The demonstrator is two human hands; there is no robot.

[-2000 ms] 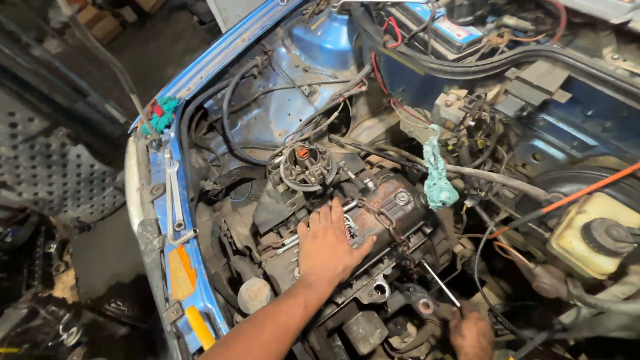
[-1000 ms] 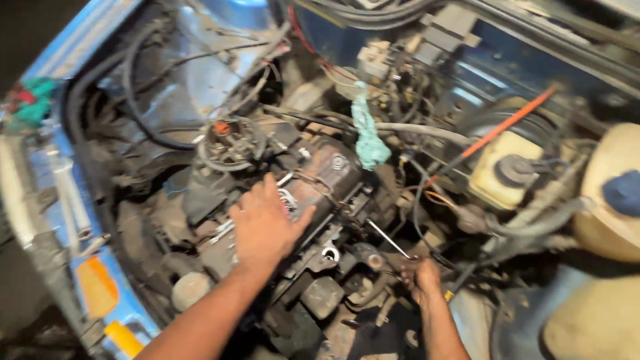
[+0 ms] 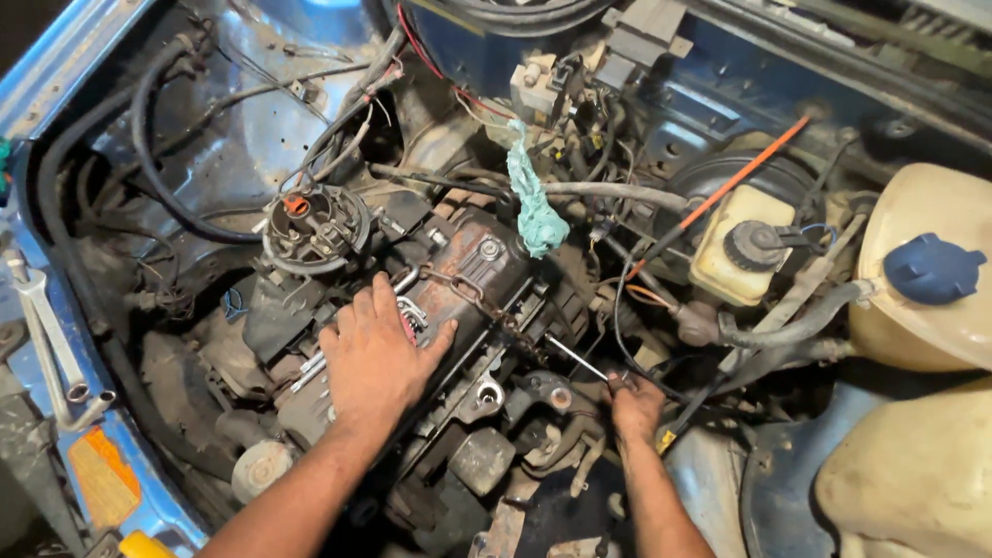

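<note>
My left hand (image 3: 380,349) rests with its fingers spread on the valve cover (image 3: 457,294) of the engine, over some metal tools (image 3: 310,368) that lie there and are partly hidden by it. A rusty chain (image 3: 465,291) runs across the cover just right of those fingers. On the engine's right side, my right hand (image 3: 635,403) is closed around the end of a thin metal rod (image 3: 577,358), perhaps a tool's shaft or handle. The rod's far end meets the side of the engine near the chain. An open round carburetor or throttle body (image 3: 316,229) sits beyond my left hand.
Combination wrenches (image 3: 54,333) lie on the blue fender edge at left. A teal rag (image 3: 533,194) hangs behind the engine. An orange-and-black rod (image 3: 736,178) slants past the brake fluid reservoir (image 3: 740,248). A large plastic tank (image 3: 914,325) with a blue cap stands at right. Hoses and wires cross the bay.
The view has shifted right and closer over the engine. My left hand stays on the valve cover, and my right hand keeps hold of the rod.
</note>
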